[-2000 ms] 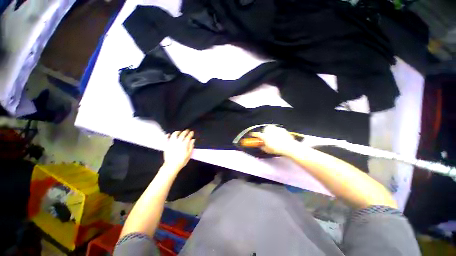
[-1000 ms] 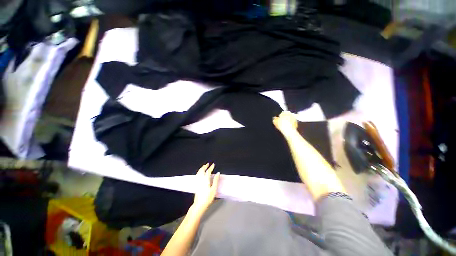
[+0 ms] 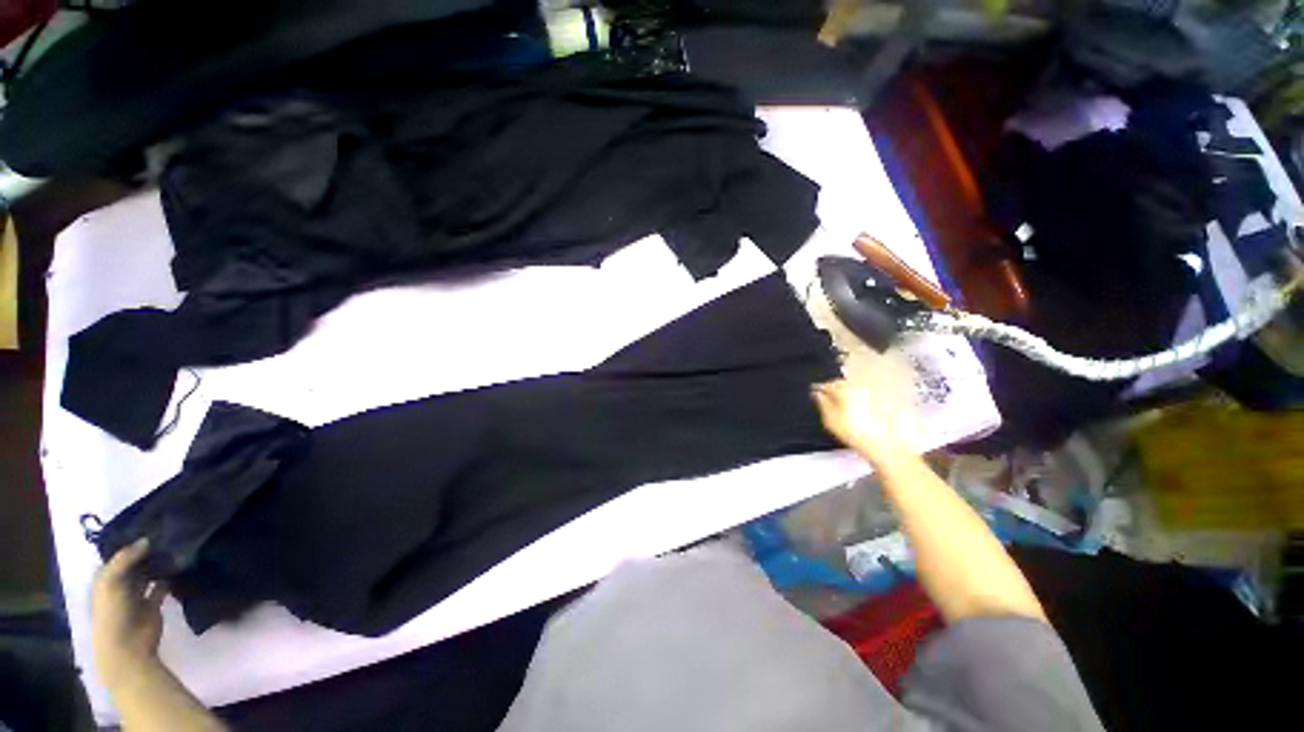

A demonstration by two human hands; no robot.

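Observation:
Black trousers (image 3: 486, 451) lie lengthwise across the white-covered table (image 3: 443, 329), their bunched waist end at the left and the leg end at the right. My left hand (image 3: 129, 608) is at the left end, its fingers on the edge of the bunched cloth. My right hand (image 3: 851, 415) is at the right end, its fingertips at the lower corner of the leg end. The steam iron (image 3: 865, 300) stands at the table's right end, its orange-brown handle upper right of the dark body, with no hand on it.
A pile of black garments (image 3: 501, 172) lies along the table's far side. The white hose (image 3: 1115, 365) runs from the iron to the right. Dark cloth (image 3: 415, 686) hangs below the near edge. A yellow crate (image 3: 1216, 465) is at the right.
The iron was in my right hand, then stood released at the right. The crossed upper leg now lies with the other in one strip. My hands have moved apart to the trousers' two ends.

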